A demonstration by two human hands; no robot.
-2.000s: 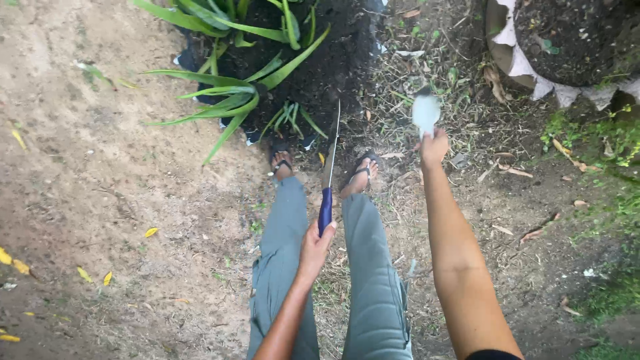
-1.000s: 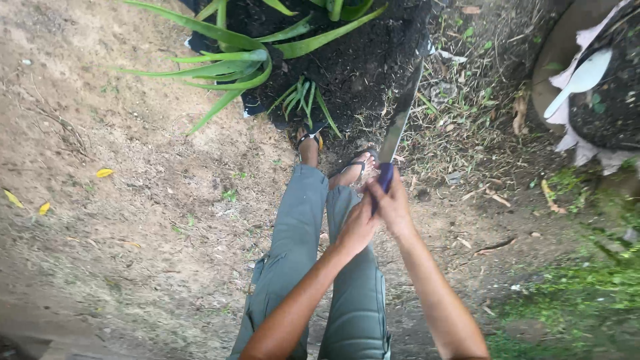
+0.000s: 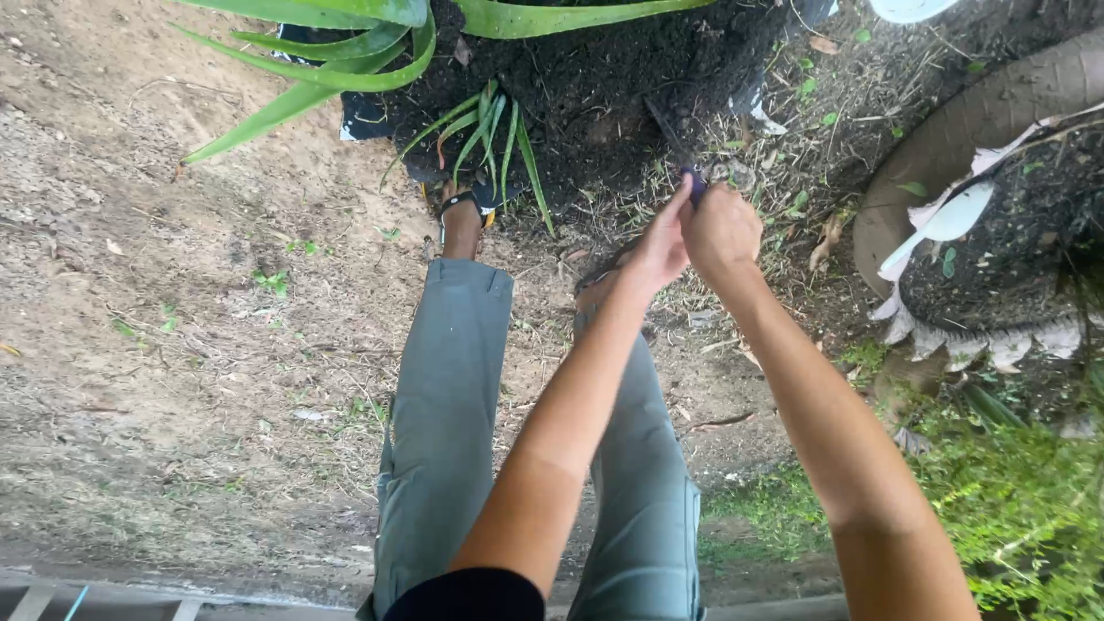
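Note:
A long knife (image 3: 664, 128) with a purple handle points up and left, its blade at the dark soil (image 3: 595, 129), where the tip's depth cannot be told. My right hand (image 3: 727, 226) is closed round the handle. Against the handle's left side lies my left hand (image 3: 664, 241), its thumb along it; both hands touch. Left of the blade a small aloe plant (image 3: 496, 129) grows at the soil's edge, and a larger aloe plant (image 3: 354, 69) spreads at the upper left.
A white plastic scoop (image 3: 962, 214) lies on soil in a round planter with a scalloped rim (image 3: 901, 323) at the right. Part of a white container (image 3: 910, 7) shows at the top. My sandaled feet stand below the soil bed; green weeds (image 3: 1009, 509) grow at lower right.
The scoop, first in my right hand, lies in the planter. My right hand has come over to the knife, which my left hand held alone. The blade has come to the soil.

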